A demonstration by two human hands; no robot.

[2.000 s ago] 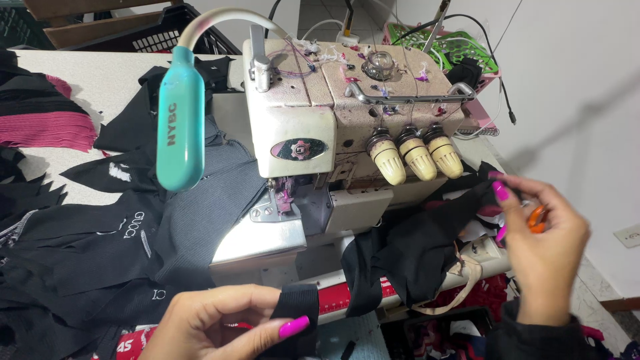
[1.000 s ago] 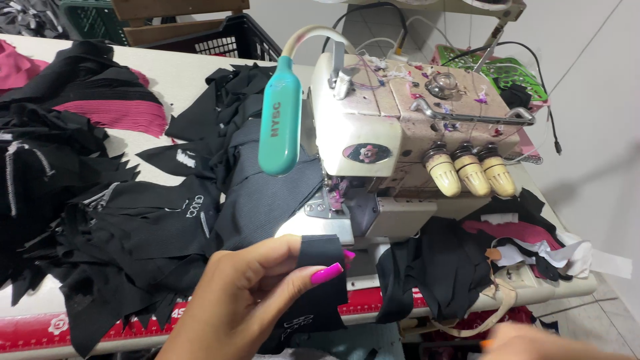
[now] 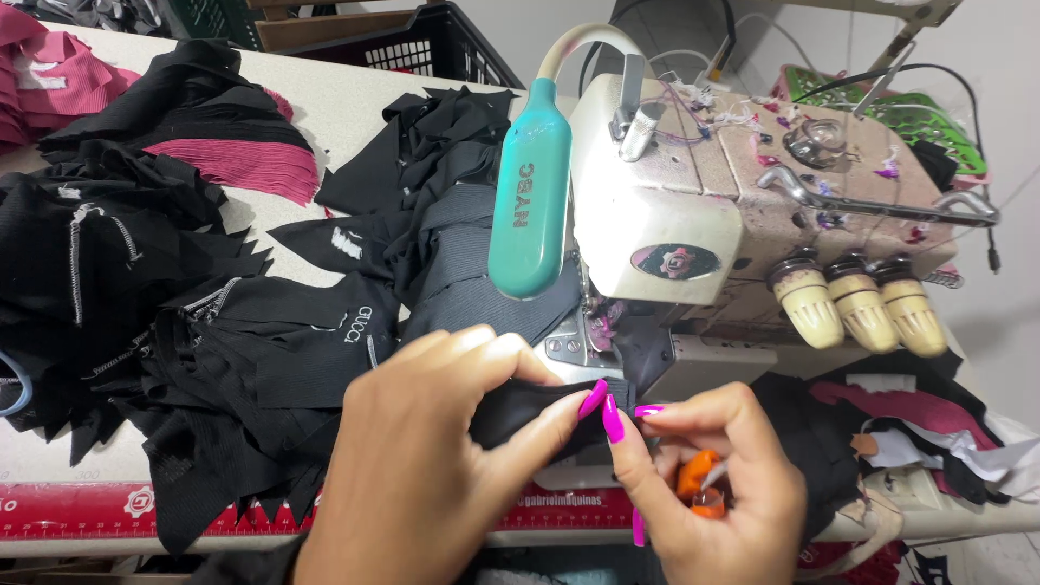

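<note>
Just in front of the presser foot area of an overlock sewing machine (image 3: 674, 244), my left hand (image 3: 455, 455) pinches a piece of black fabric (image 3: 520, 414) between thumb and fingers. My right hand (image 3: 715, 487) holds the right edge of that piece with thumb and index fingertips. An orange-handled small tool (image 3: 700, 479), perhaps thread snips, is tucked in the right palm, mostly hidden by the fingers. A teal lamp (image 3: 530, 195) hangs at the machine's left side and lights its white cover. Dark ribbed fabric (image 3: 479, 252) lies left of the metal needle plate (image 3: 567, 345).
Black cut pieces (image 3: 309, 341) pile on the left of the table, with black and pink ribbed stacks (image 3: 236, 166) behind. A red ruler strip (image 3: 73, 510) runs along the front edge. Mixed scraps (image 3: 918, 406) lie right. A black crate (image 3: 439, 49) stands behind.
My right hand has come from the right side to the fabric in my left hand. Two seconds ago it was at dark fabric on the right. The view has shifted left.
</note>
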